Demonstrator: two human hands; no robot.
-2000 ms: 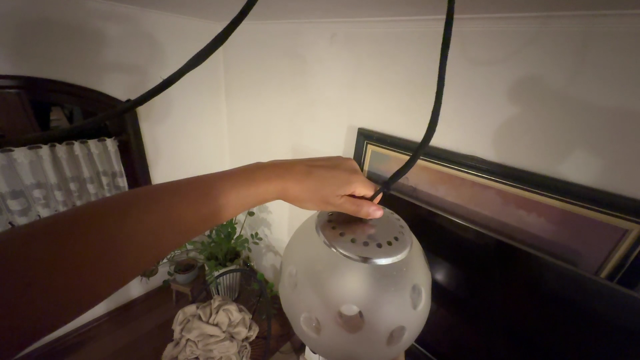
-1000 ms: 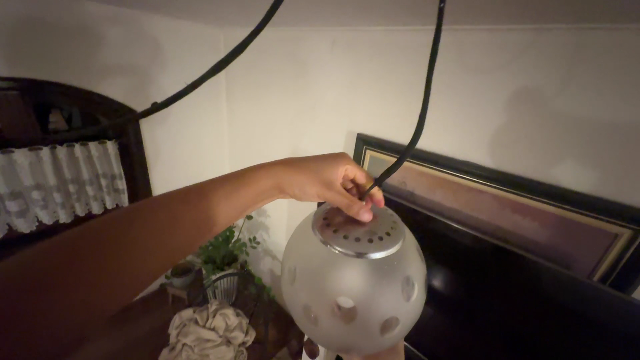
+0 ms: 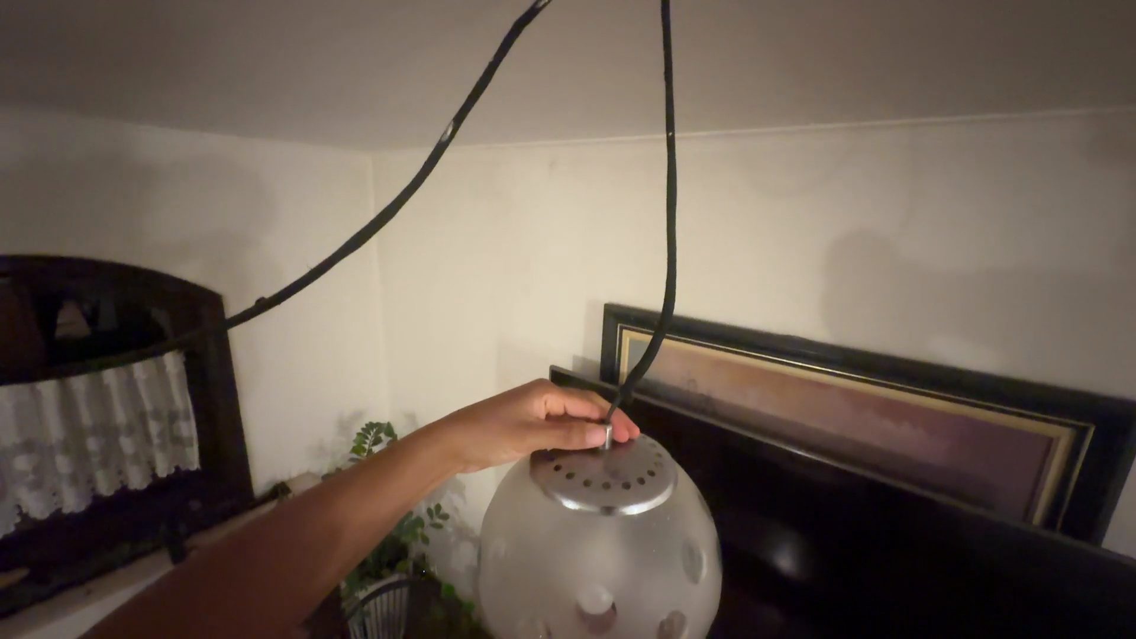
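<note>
My left hand point(image 3: 550, 422) reaches in from the lower left, thumb and fingers pinching the short metal stem point(image 3: 607, 437) where the black cord enters a pendant lamp. Below the fingers lies the lamp's round silver cap point(image 3: 612, 484), pierced with a ring of small holes. Under it is the frosted glass globe shade point(image 3: 586, 550) with clear round spots, its bottom cut off by the frame. From the stem the black fabric-covered cord point(image 3: 670, 195) runs up out of view. My right hand is not seen.
Another stretch of black cord point(image 3: 382, 217) slopes down leftward. Behind the lamp stand a large dark glossy panel point(image 3: 852, 550) and a framed picture point(image 3: 843, 390). A potted plant point(image 3: 390, 541) is lower left, near a dark arched frame with a white curtain point(image 3: 106, 435).
The view has tilted upward. My left hand stays at the lamp's top, and its fingers have shifted so the metal stem now shows between them. The cord above the lamp hangs more upright.
</note>
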